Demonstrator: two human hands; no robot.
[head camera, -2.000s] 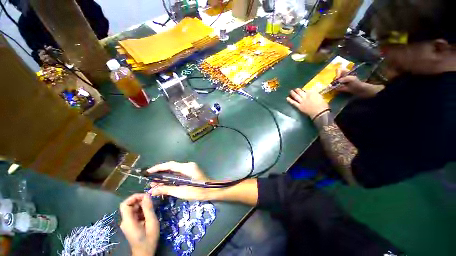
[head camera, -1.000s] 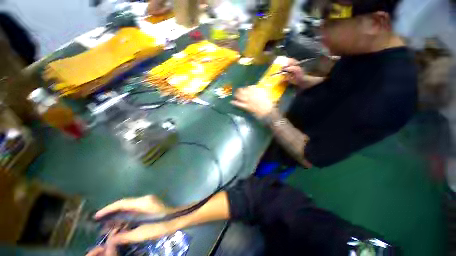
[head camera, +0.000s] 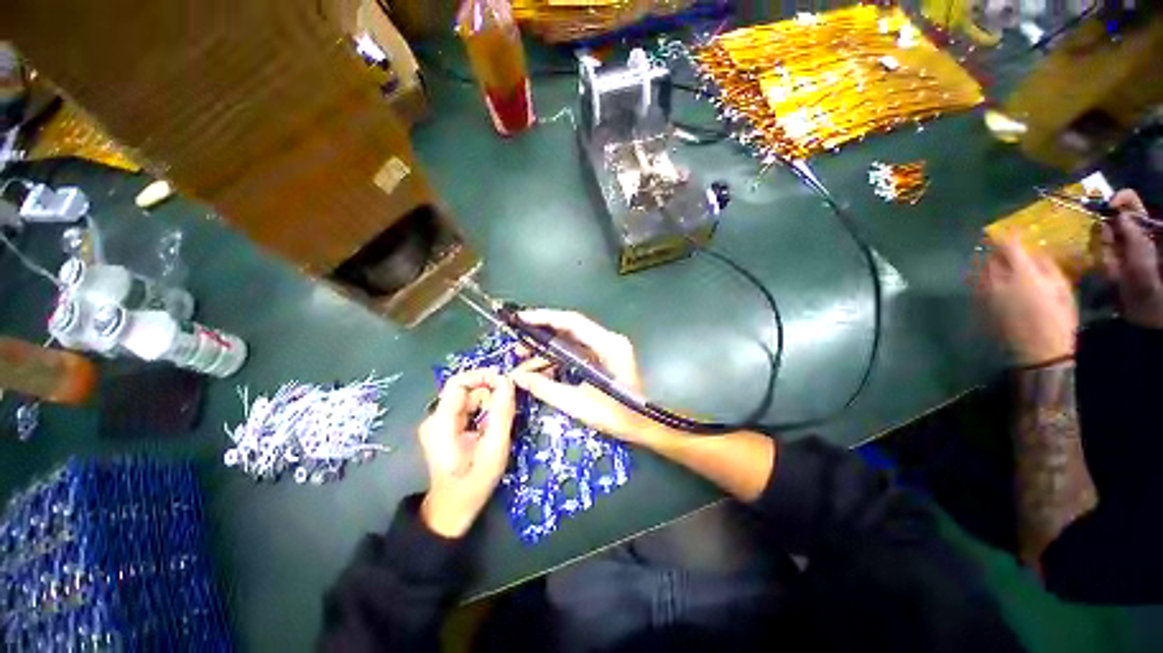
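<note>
A blue circuit board panel (head camera: 568, 472) with silvery parts lies in front of me, partly covered by my hands. My right hand (head camera: 589, 364) is over its upper part and holds a slim black soldering iron (head camera: 546, 347), its metal tip pointing up and left toward the box opening. My left hand (head camera: 469, 440) is at the panel's left edge, thumb and fingertips together close to the right fingertips; whether a small part is between them cannot be made out. A pile of white wired components (head camera: 310, 430) lies left of my left hand.
A brown cardboard box (head camera: 274, 166) stands beyond the hands. The grey soldering station (head camera: 650, 191) has black cables looping right. Stacked blue panels (head camera: 109, 561) and white bottles (head camera: 147, 334) are left. A drink bottle (head camera: 495, 64) and yellow wired panels (head camera: 842, 77) are behind. Another person's hand (head camera: 1027, 300) works at right.
The camera view has swung, blurring and then clearing, so the blue stack and bottles now show at left. The iron stays in my right hand, and both hands remain together over the panel.
</note>
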